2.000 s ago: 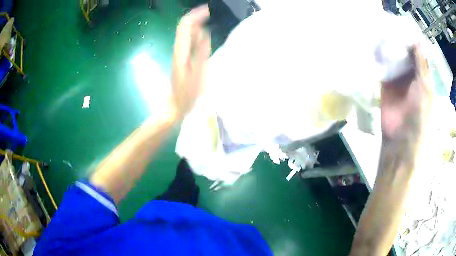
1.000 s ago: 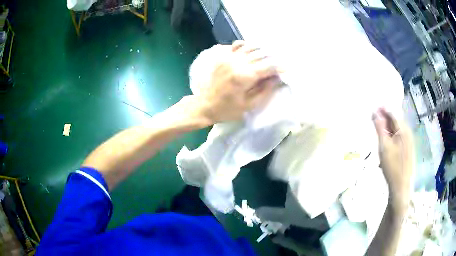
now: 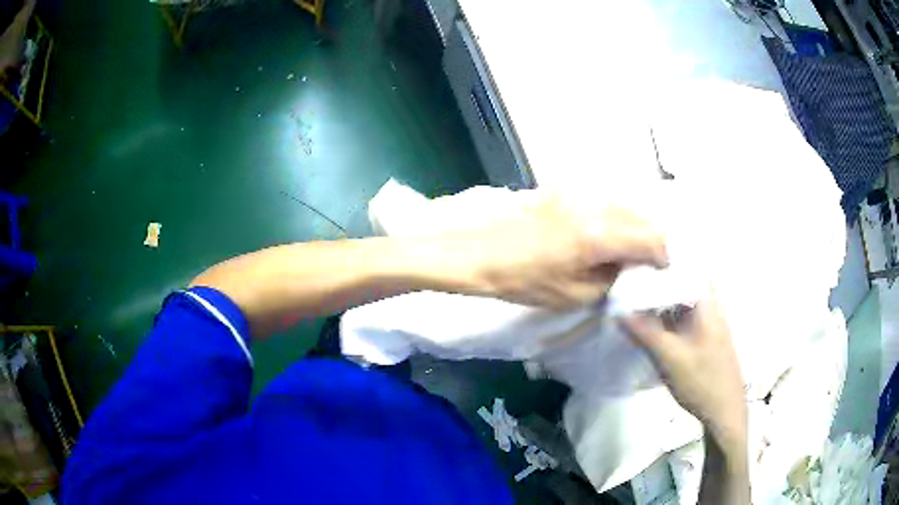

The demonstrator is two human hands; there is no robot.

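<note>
Large white cloth (image 3: 769,187), strongly overexposed, lies over the pale table and hangs over its near edge. My left hand (image 3: 562,247) reaches across to the right and grips a fold of the cloth. My right hand (image 3: 685,360) is just right of and below it, its fingers closed on the same gathered fold. The two hands almost touch. A white end of the cloth (image 3: 424,330) sticks out to the left under my left forearm. The fold edges between the fingers are washed out.
Dark patterned cloth (image 3: 833,108) lies at the table's back edge. Small off-white pieces (image 3: 848,473) are heaped at the lower right. White strips (image 3: 505,424) hang or lie below the table edge. Yellow-framed trolleys (image 3: 59,385) and blue plastic (image 3: 15,232) stand at the left on green floor.
My left hand has moved right and down. My right hand has moved left to meet it at one fold. The cloth lies flatter on the table, and more of the table top and side shows.
</note>
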